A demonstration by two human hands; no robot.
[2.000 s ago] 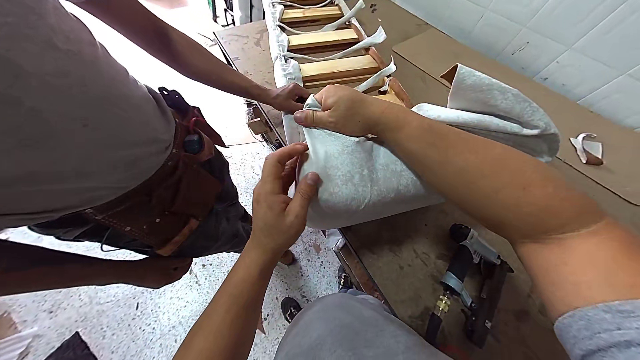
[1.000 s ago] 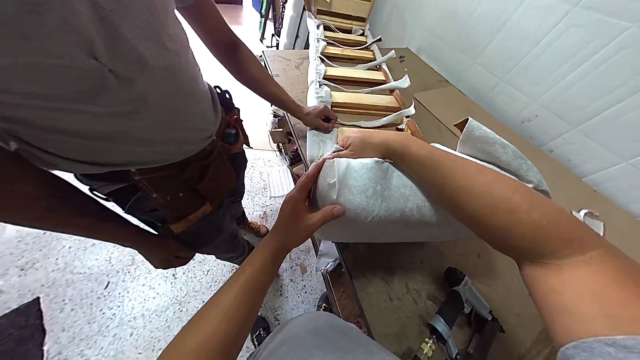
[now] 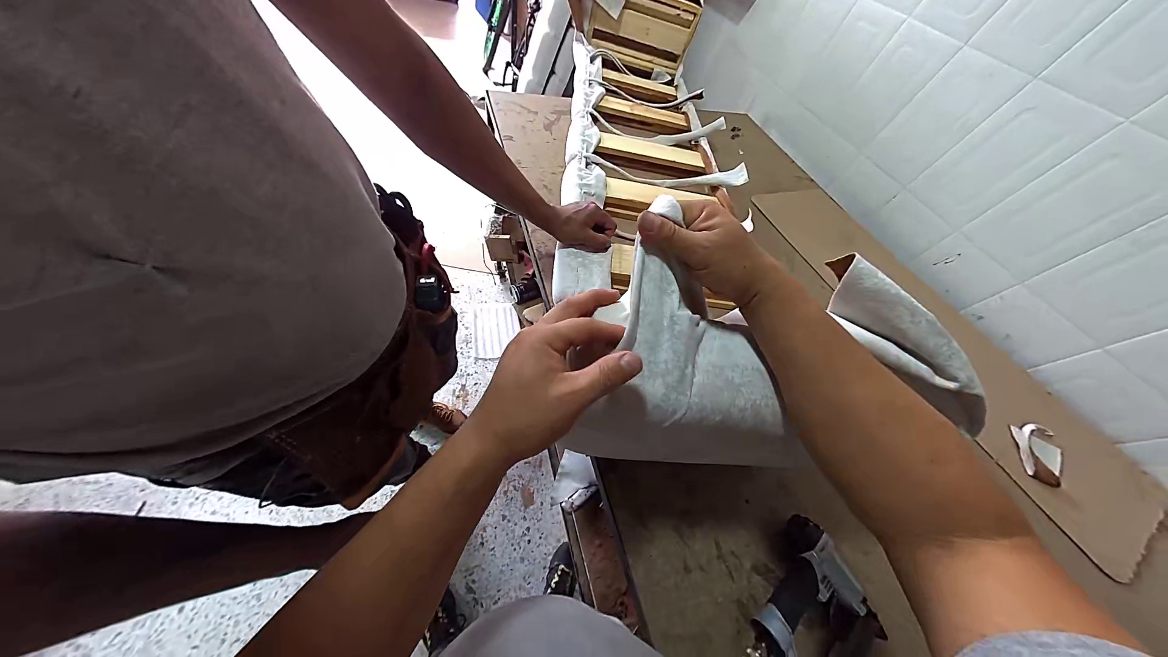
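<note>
A padded wooden slatted frame lies on the workbench, its near end wrapped in pale grey upholstery fabric. My right hand grips a fold of that fabric and holds it up above the frame's near corner. Just left of the fold, my left hand has its fingers apart and curved, with the thumb and fingertips close to the fabric edge; whether they touch it I cannot tell. A co-worker's fist rests on the padded left rail, beyond my left hand.
A pneumatic stapler lies on the bench at the lower right. Loose fabric extends right over a cardboard sheet, with a fabric scrap nearby. The co-worker, wearing a tool belt, stands close at the left. A tiled wall borders the right.
My right hand has lifted a fabric fold up from the corner. My left hand's fingers have spread and curled beside it. The co-worker's hand remains on the rail.
</note>
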